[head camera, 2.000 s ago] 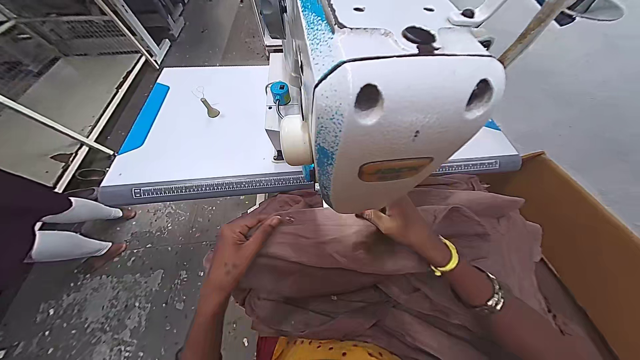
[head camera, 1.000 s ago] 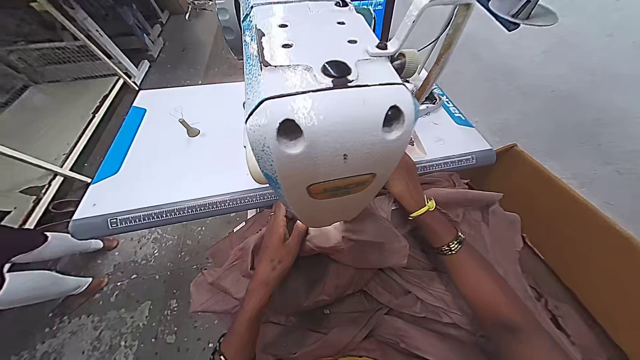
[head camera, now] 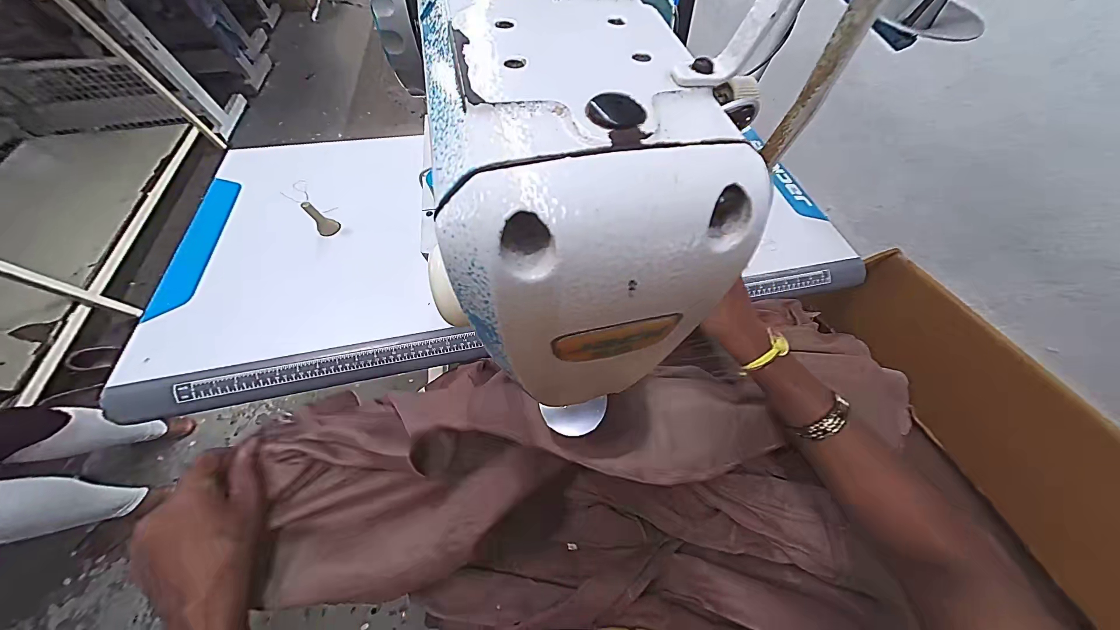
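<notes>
A white industrial sewing machine's head [head camera: 604, 254] fills the upper middle, with a round shiny disc [head camera: 574, 416] showing below it. Brown-mauve fabric [head camera: 682, 429] passes beneath the head and spreads in loose folds toward me. At the lower left my left hand [head camera: 203, 534], slightly blurred, grips a bunched edge of that fabric and holds it out to the left. My right hand [head camera: 731, 311] is beside the right side of the head, over the fabric. The head hides its fingers, so their hold cannot be told. The needle is out of sight.
The white machine table [head camera: 306, 297] has a printed ruler [head camera: 332, 366] on its front edge. A small tool with loose threads [head camera: 320, 219] lies on it. A cardboard box's wall [head camera: 989, 411] borders the fabric at right. Another person's legs [head camera: 79, 507] are at far left.
My left hand has moved from near the machine head out to the lower left, drawing fabric with it. My right hand stays by the head's right side since a second ago.
</notes>
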